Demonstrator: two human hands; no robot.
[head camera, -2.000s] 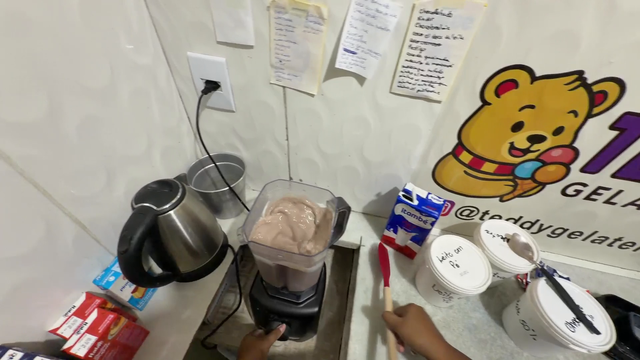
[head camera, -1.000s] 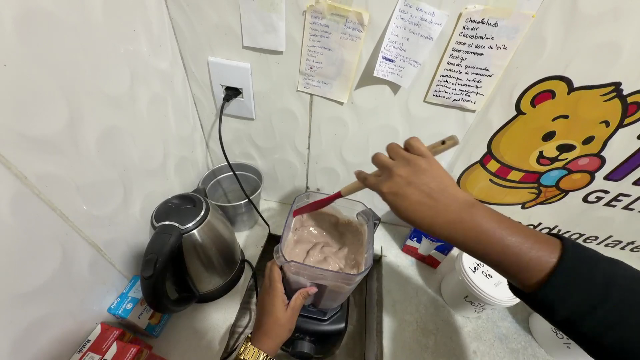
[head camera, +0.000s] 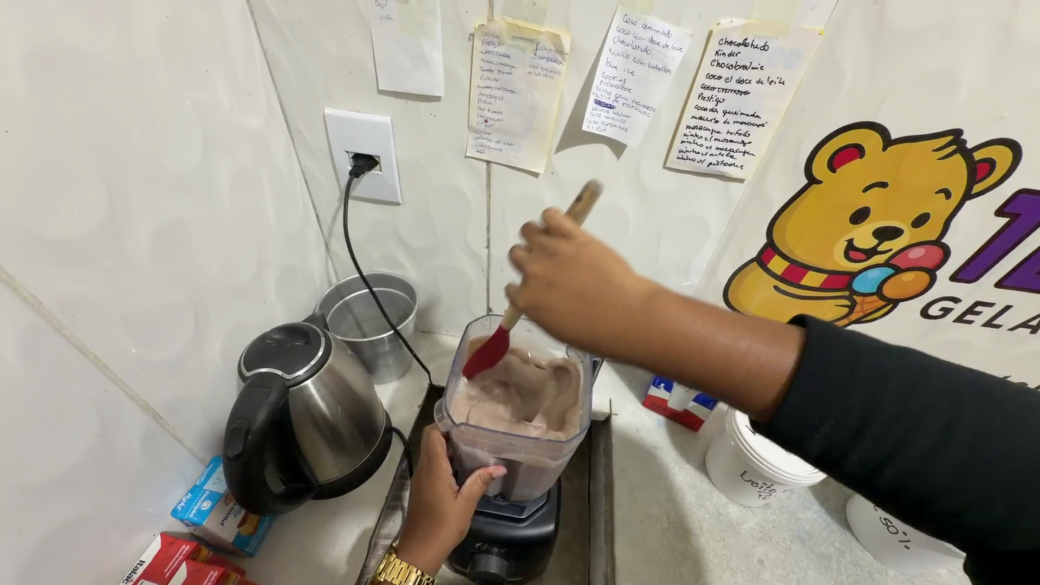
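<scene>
A clear blender jar (head camera: 520, 443) holds a thick light-brown mixture (head camera: 520, 394) and stands on a black blender base (head camera: 508, 540). My left hand (head camera: 447, 496) grips the front left side of the jar, thumb across its front. Above the jar, my right hand (head camera: 569, 276) is closed on the wooden handle of a red spatula (head camera: 490, 351). The spatula is tilted, its red blade inside the jar at the back left, against or just over the mixture; exact contact cannot be told.
An electric kettle (head camera: 341, 406) and a metal pot (head camera: 390, 313) stand left of the blender. A black cord runs to a wall outlet (head camera: 382, 175). Cartons (head camera: 223, 504) lie lower left. At right are a blue, white and red carton (head camera: 678, 404) and lidded white tubs (head camera: 751, 471).
Two seconds ago the spatula lay on the counter by my right hand, and my left hand was at the blender base. Since one second ago the spatula has become more upright.
</scene>
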